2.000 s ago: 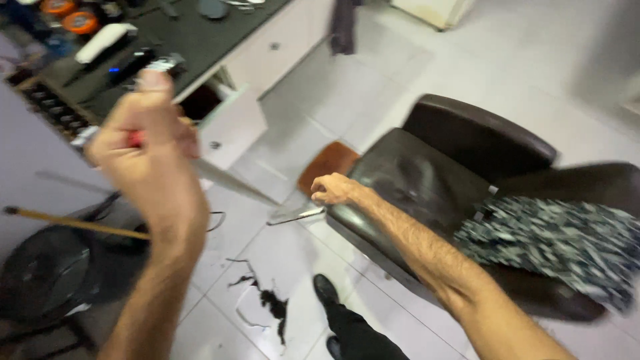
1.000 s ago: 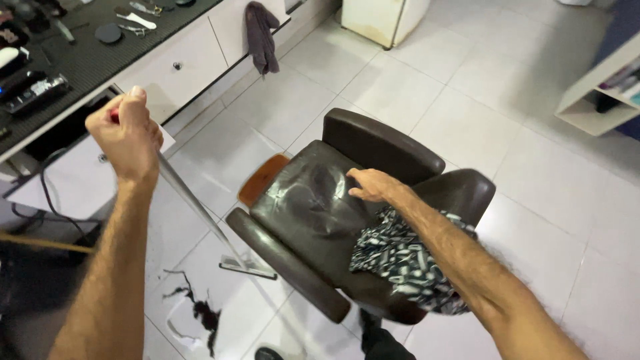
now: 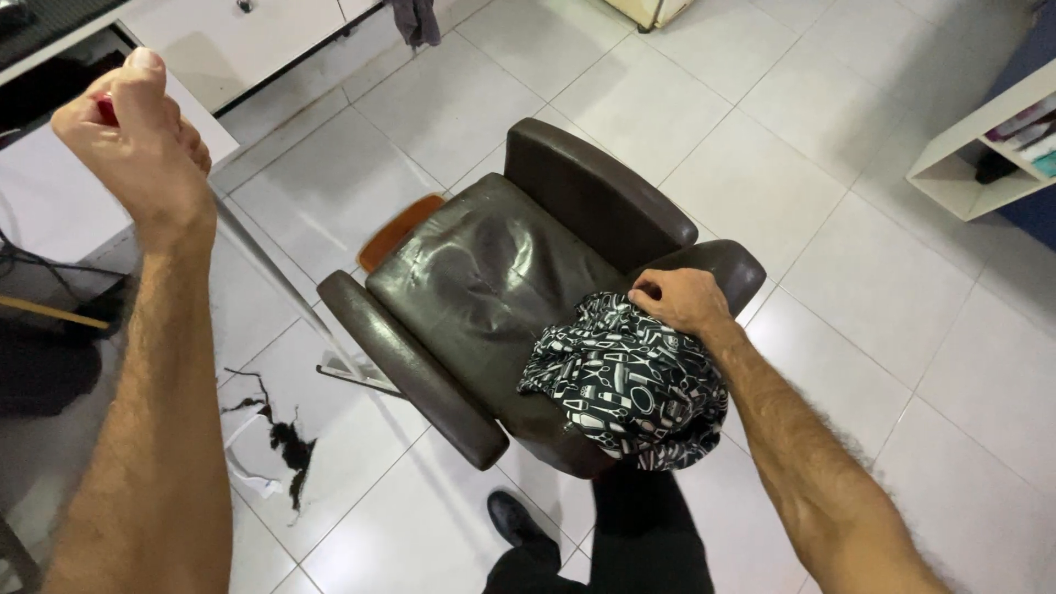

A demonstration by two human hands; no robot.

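My left hand (image 3: pixel 140 148), at the upper left, is closed round the red end of a long metal-handled floor tool, perhaps a squeegee (image 3: pixel 276 285). Its flat head rests on the floor beside the chair, partly behind the armrest. My right hand (image 3: pixel 683 301) lies at the top of a black barber's cape (image 3: pixel 635 384) with a white print of scissors and combs, its fingers curled; whether they grip the cloth I cannot tell. The cape is draped over the backrest of a dark brown leather barber chair (image 3: pixel 487 256), whose seat shows creases.
Dark hair clippings (image 3: pixel 293 450) and a white strip (image 3: pixel 247 474) lie on the tiled floor left of the chair. An open white drawer (image 3: pixel 66 190) juts out at the left, near cables. A white shelf unit (image 3: pixel 949 173) stands at the right, and a grey cloth (image 3: pixel 415 21) hangs at the top.
My right hand has moved from over the chair seat to the cape on the backrest. My left hand still holds the tool's handle. The view has shifted.
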